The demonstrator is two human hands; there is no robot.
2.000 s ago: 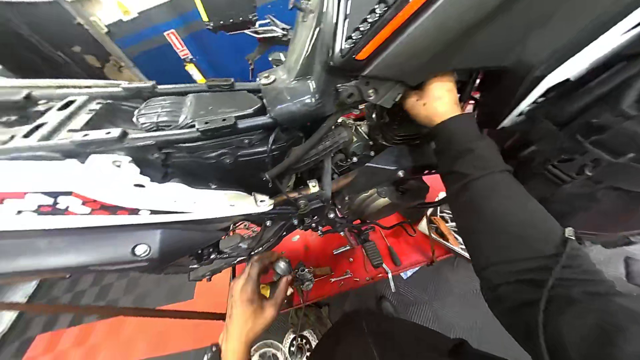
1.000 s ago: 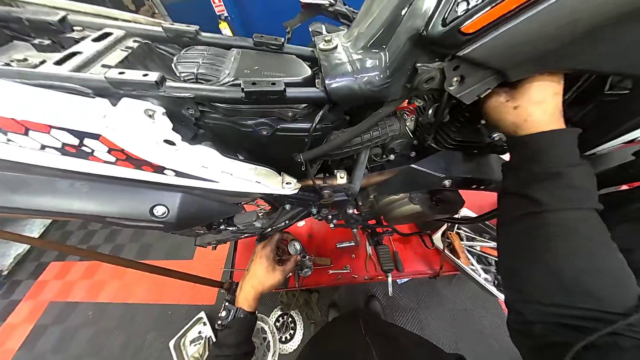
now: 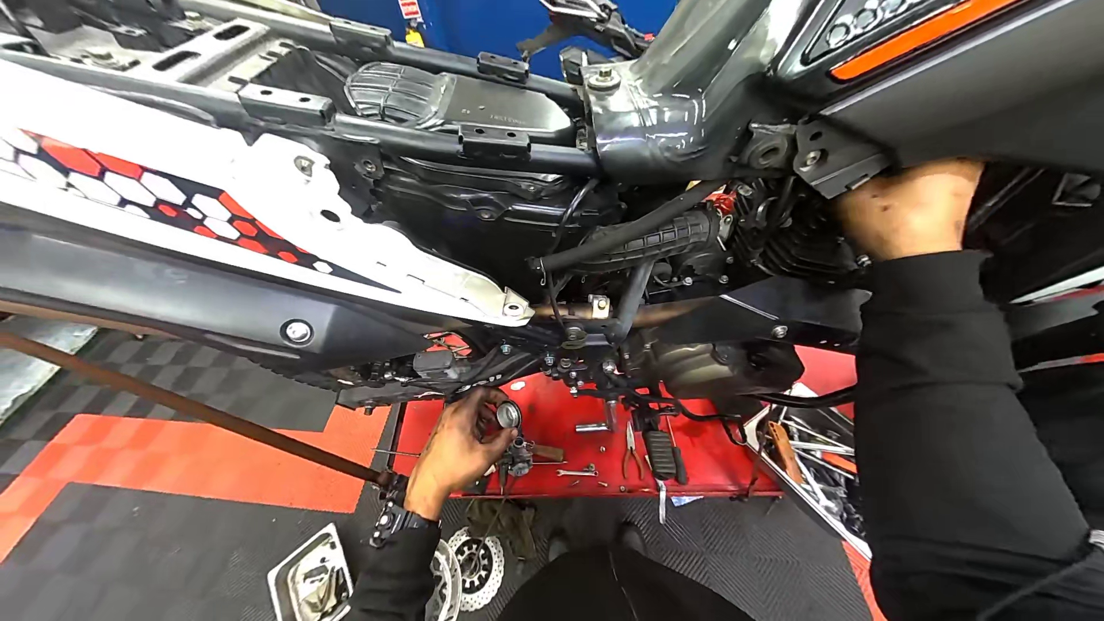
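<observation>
A partly stripped motorcycle fills the view, its bare frame rail (image 3: 535,155) running across the top. Low at centre left, my left hand (image 3: 461,444) grips a carburetor (image 3: 511,423) by its round mouth, above the red work platform (image 3: 552,414). On the right my right hand (image 3: 914,207) reaches in under the dark tank shroud (image 3: 983,95), beside the finned engine cylinder (image 3: 802,233); its fingers are hidden behind a bracket (image 3: 837,159), so what they touch cannot be seen. A ribbed black rubber intake duct (image 3: 660,241) lies left of the cylinder.
Pliers (image 3: 632,453), a wrench (image 3: 578,472) and a socket (image 3: 592,427) lie on the red platform near the footrest (image 3: 661,453). A tool tray (image 3: 811,492) stands at its right. Brake discs (image 3: 477,569) and a metal tray (image 3: 310,578) are on the floor. A rusty bar (image 3: 198,405) slants in from the left.
The view has shifted closer to the motorcycle. My left hand still holds the round-mouthed part low down, and my right hand is still in under the shroud.
</observation>
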